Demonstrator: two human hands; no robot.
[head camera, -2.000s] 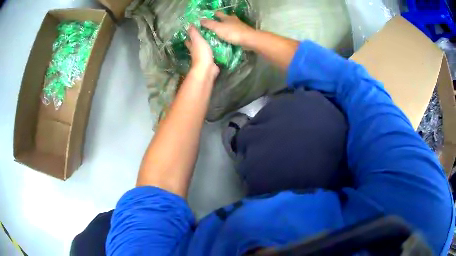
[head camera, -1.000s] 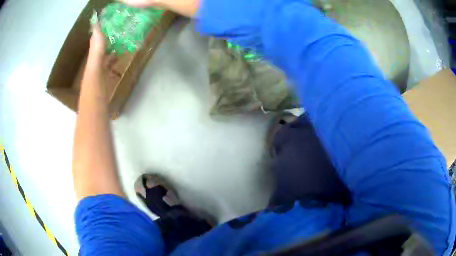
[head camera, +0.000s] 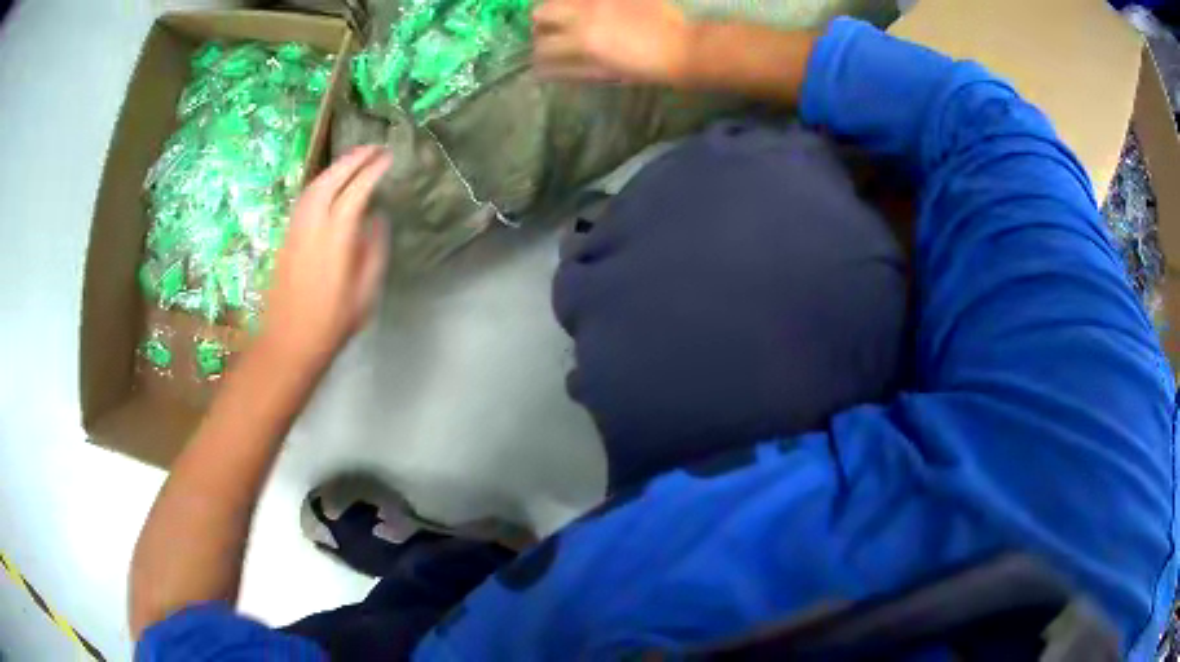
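Green bagged parts (head camera: 227, 181) fill most of a shallow brown carton tray (head camera: 114, 304) at the left; a few lie apart near its front end. More green bagged parts (head camera: 434, 52) lie in the mouth of an olive-grey woven sack (head camera: 518, 136) at the top centre. My left hand (head camera: 339, 246) is between the tray and the sack, slightly blurred, fingers apart, with nothing seen in it. My right hand (head camera: 608, 39) is over the sack beside the green packets; its fingertips are not clear, and I cannot tell whether it holds anything.
A large brown carton (head camera: 1035, 65) stands at the upper right with dark bagged parts (head camera: 1128, 213) inside. My bent knee is between the sack and my body, and my shoe (head camera: 369, 517) is on the grey floor. Yellow-black tape (head camera: 45, 605) runs at the lower left.
Both hands went from the sack to the tray with green packets, then came back toward the sack. The tray holds more green packets than two seconds ago.
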